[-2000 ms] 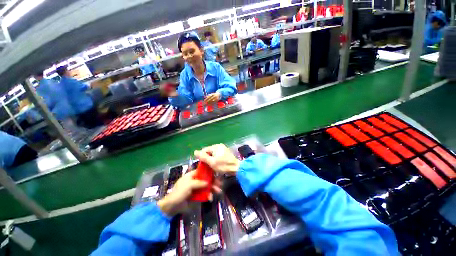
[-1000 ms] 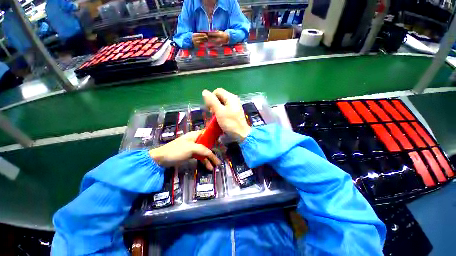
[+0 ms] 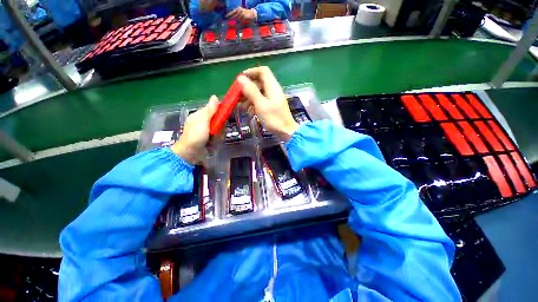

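Note:
A red cover [image 3: 227,106] is held tilted between my two bare hands above the clear tray. My left hand [image 3: 197,131] grips its lower end. My right hand [image 3: 266,101] holds its upper end. Whether a unit is behind the red face cannot be seen. The clear tray [image 3: 221,223] holds several black electronic units, such as one in the front row [image 3: 241,186], with white labels. My hands and sleeves hide part of the back row.
A black tray [image 3: 413,158] with rows of red covers [image 3: 460,138] lies at the right. The green conveyor belt [image 3: 354,68] runs beyond the clear tray. Across it are a person's blue sleeves, another clear tray [image 3: 251,46], stacked trays [image 3: 133,44] and a tape roll [image 3: 370,14].
The red cover is raised from low over the clear tray and its face now shows at full length. Both hands have moved up with it. The camera view has tilted further down.

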